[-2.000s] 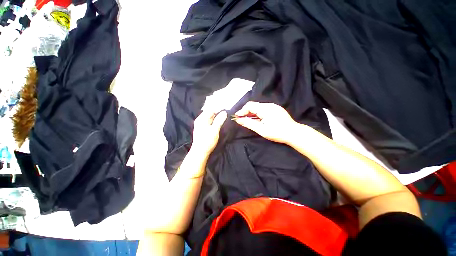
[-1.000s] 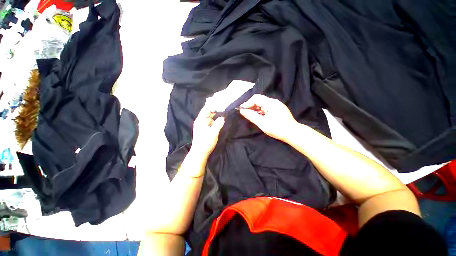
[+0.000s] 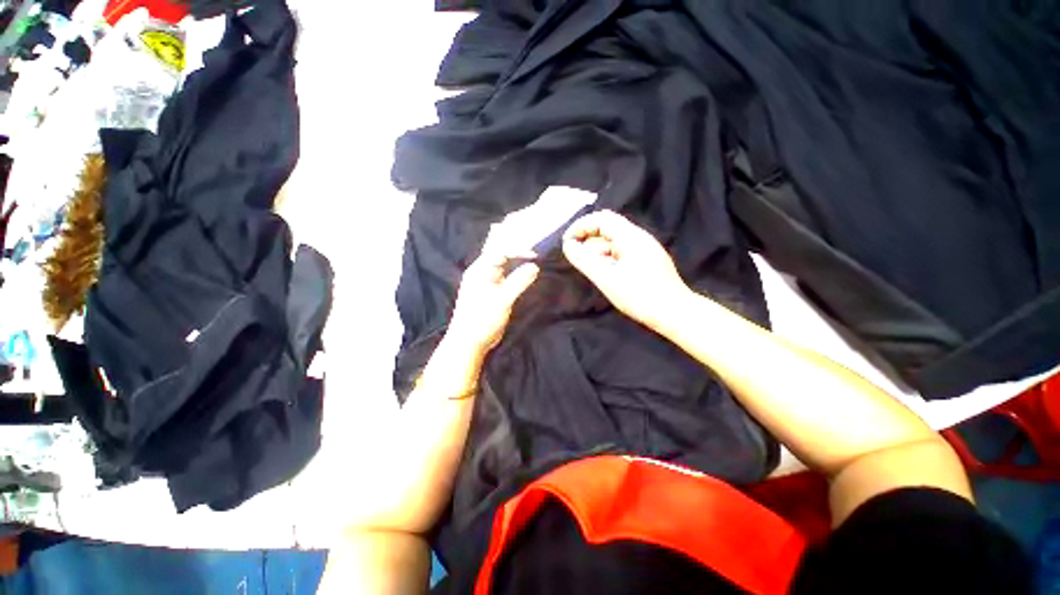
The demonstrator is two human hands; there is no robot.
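Observation:
A dark navy garment [image 3: 593, 372] lies in front of me on the white table, its lower part reaching my red apron. My left hand [image 3: 498, 291] pinches the garment's folded edge [image 3: 566, 230] at its near left end. My right hand [image 3: 610, 253] is at the other end of this edge, fingers curled, with a tiny reddish thing between them; what it is cannot be told. A white patch shows behind the edge, between the hands. The fingertips are small and overexposed.
A second dark garment [image 3: 192, 267] lies at the left. A large dark spread of cloth [image 3: 895, 174] covers the right. Brown fringe [image 3: 76, 250], clear plastic and a red item [image 3: 145, 11] are at the far left. A red stool [image 3: 1029, 430] stands at the lower right.
The reddish tool seen in my right hand is now mostly hidden by curled fingers. My right hand has moved slightly up and away from my left. The view has shifted slightly.

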